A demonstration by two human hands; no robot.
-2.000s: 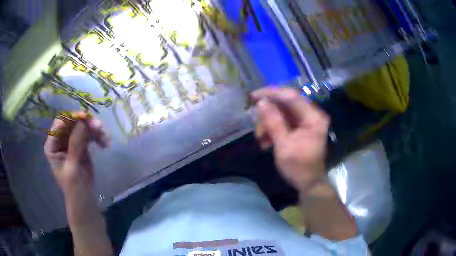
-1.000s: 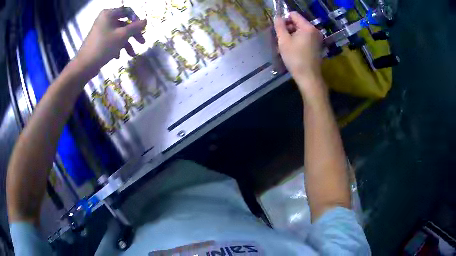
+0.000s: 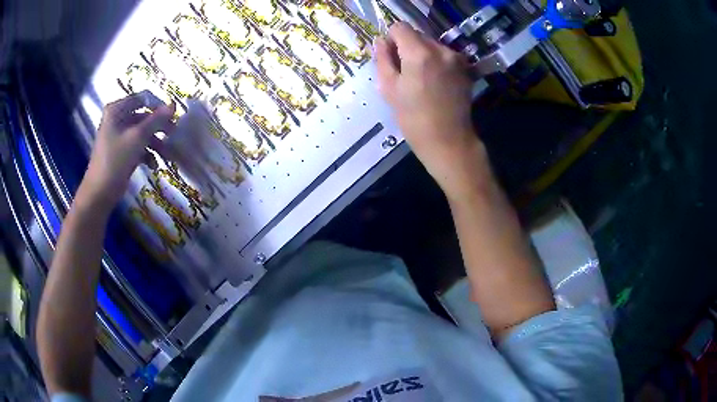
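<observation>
Rows of thin amber oval pieces with dark marks [image 3: 259,86] lie on the grey perforated bed [image 3: 314,141] under bright glare. My right hand [image 3: 424,90] is at the right end of the rows, fingertips pinched on a shiny clear film [image 3: 375,14]. My left hand [image 3: 130,141] is over the left part of the rows, fingers bent and blurred; whether it grips film there cannot be told. A blurred greyish patch lies beside it over the pieces.
A blue roller with shiny bars [image 3: 118,267] runs along the left. At upper right are a silver roller bracket [image 3: 511,55] and a black crank handle [image 3: 605,93]. A yellow bag [image 3: 586,63] is behind them. A whitish plastic bag [image 3: 570,259] is at lower right.
The view has moved from the bed with the stack to the bed between rollers. Over the last second, my right hand has shifted left in view and my left hand has come down nearer the front edge.
</observation>
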